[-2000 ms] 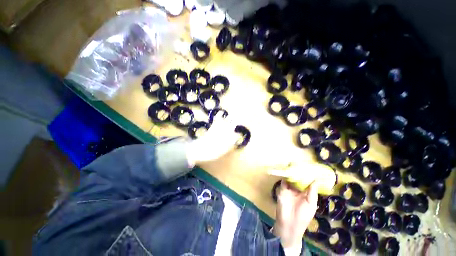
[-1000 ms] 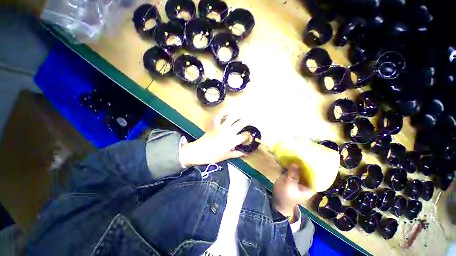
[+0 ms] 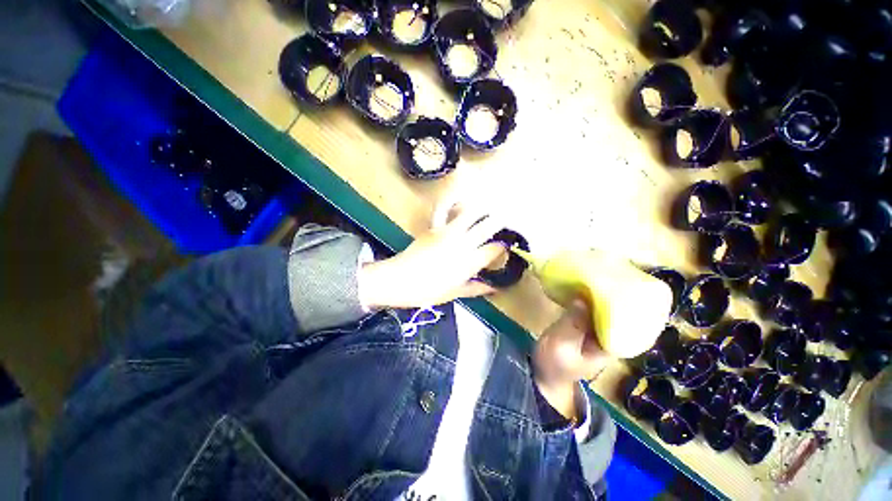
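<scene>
My left hand (image 3: 440, 264) holds one glossy black cup-shaped housing (image 3: 511, 264) near the table's front edge, its opening turned toward the bottle. My right hand (image 3: 570, 350) grips the yellow glue bottle (image 3: 621, 298), which is tilted to the left. The bottle's thin pale nozzle reaches the rim or opening of the held housing; whether glue comes out cannot be seen. A group of standing housings with pale centres (image 3: 384, 96) and hair-thin wires is at the upper left. Many more housings (image 3: 706, 298) stand on the right.
A dense heap of black pieces (image 3: 861, 147) fills the upper right, with a thin wire ring (image 3: 809, 119) on it. A blue bin (image 3: 127, 147) with dark pieces lies beyond the green table edge (image 3: 245, 115). A reddish-brown stick (image 3: 802, 458) lies at the lower right.
My left hand has picked up a housing from the tabletop and moved it toward the front edge. The bottle's nozzle has come to the housing. The view has moved closer to the hands.
</scene>
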